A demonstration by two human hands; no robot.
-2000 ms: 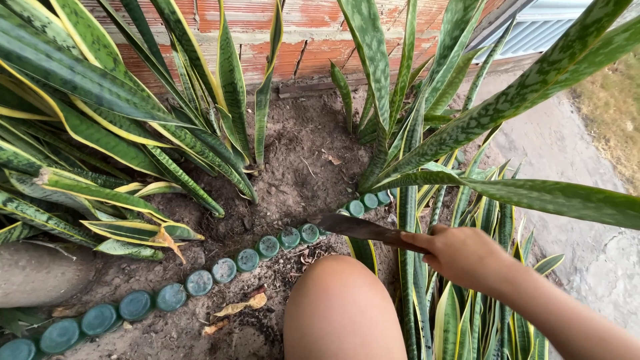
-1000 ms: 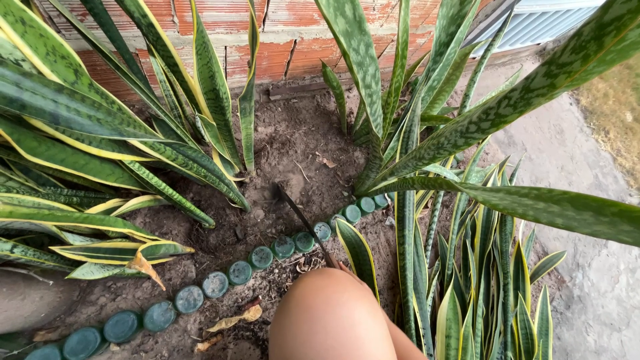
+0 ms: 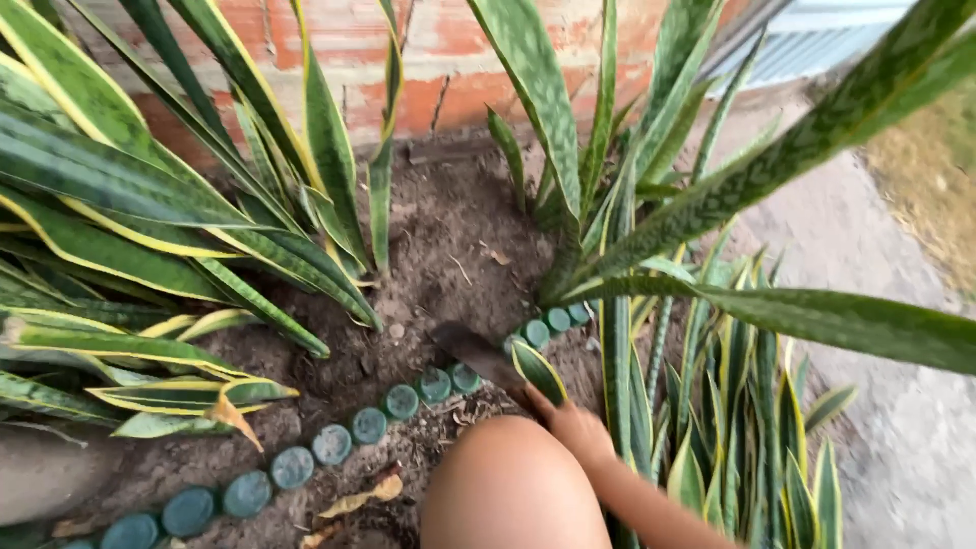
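Note:
My right hand (image 3: 581,433) grips the handle of a dark, flat metal blade, perhaps a machete or large knife (image 3: 480,354). The blade lies over the row of upturned green glass bottle bottoms (image 3: 369,425), its rounded tip above the loose brown soil (image 3: 450,252). A small yellow-edged leaf (image 3: 538,370) stands close to the blade and my fingers. My bare knee (image 3: 511,488) is just left of the hand. My left hand is out of the picture.
Snake plants (image 3: 175,236) crowd the left side, and more (image 3: 732,427) grow at the right. Long leaves (image 3: 831,313) reach over the concrete path (image 3: 900,427). A red brick wall (image 3: 457,69) closes the far side. Dry leaves (image 3: 364,496) lie near my knee.
The right hand, hidden behind the knee a second ago, shows again with the blade. The blade's tip has moved from the soil near the left plants back toward the bottle row.

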